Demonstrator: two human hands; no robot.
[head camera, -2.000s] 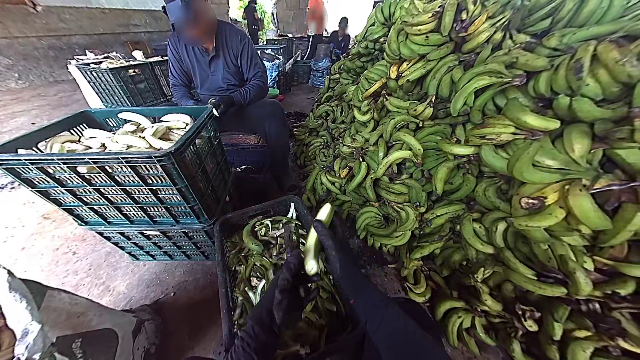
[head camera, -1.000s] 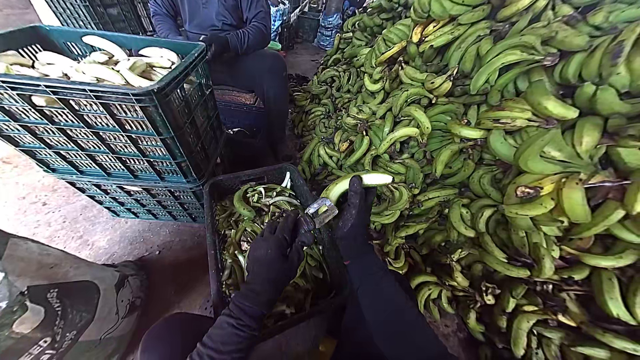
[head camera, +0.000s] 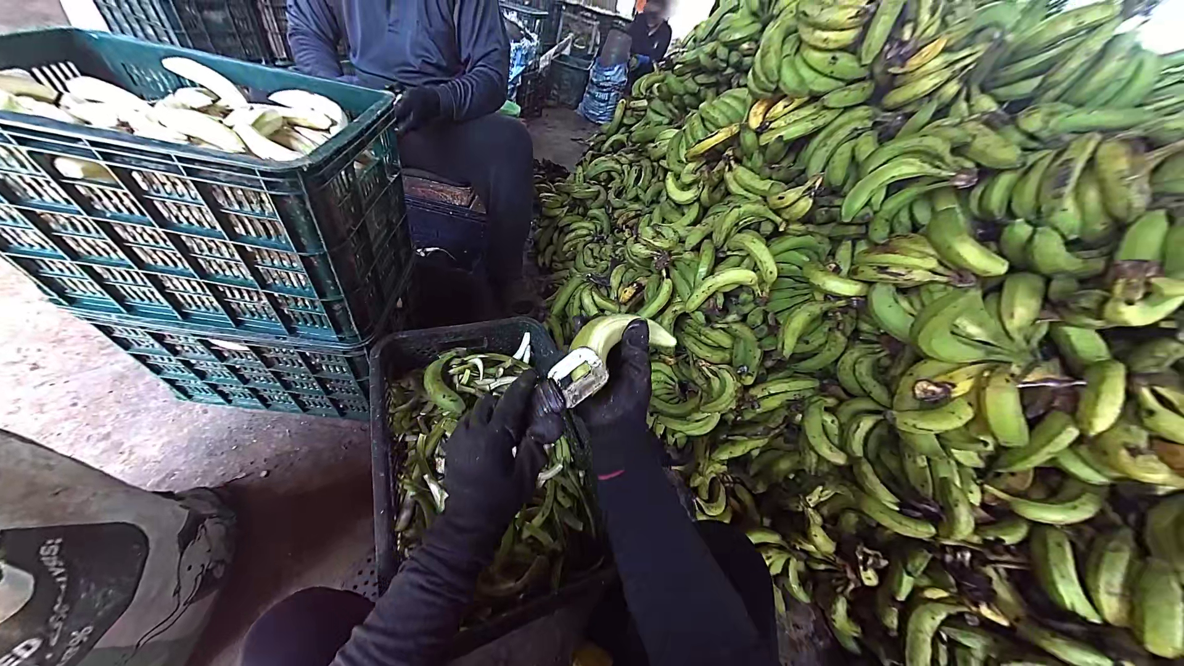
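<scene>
My left hand (head camera: 486, 453), in a dark glove, grips the dark handle of a peeler (head camera: 578, 376) with a wide metal head. The peeler's head lies against the near end of a green banana or plantain (head camera: 610, 335), partly pale where peel is off. My right hand (head camera: 622, 388), also gloved, holds this fruit from below, its thumb over the top. Both hands are above the right side of a black crate (head camera: 379, 462) of green peel strips. Left of it, pale peeled fruit (head camera: 199, 125) fills the upper of two stacked green plastic crates (head camera: 314, 199).
A large heap of green bananas or plantains (head camera: 925, 370) rises on the right. Ahead sits a person (head camera: 416, 55) in dark clothes and gloves. A sack (head camera: 102, 555) bearing writing lies at lower left. Another person (head camera: 650, 37) is far back.
The fruit has gone from nearly upright to lying sideways in my right hand. The peeler, plain to see one second ago, is still at the fruit's near end. The view has tipped down.
</scene>
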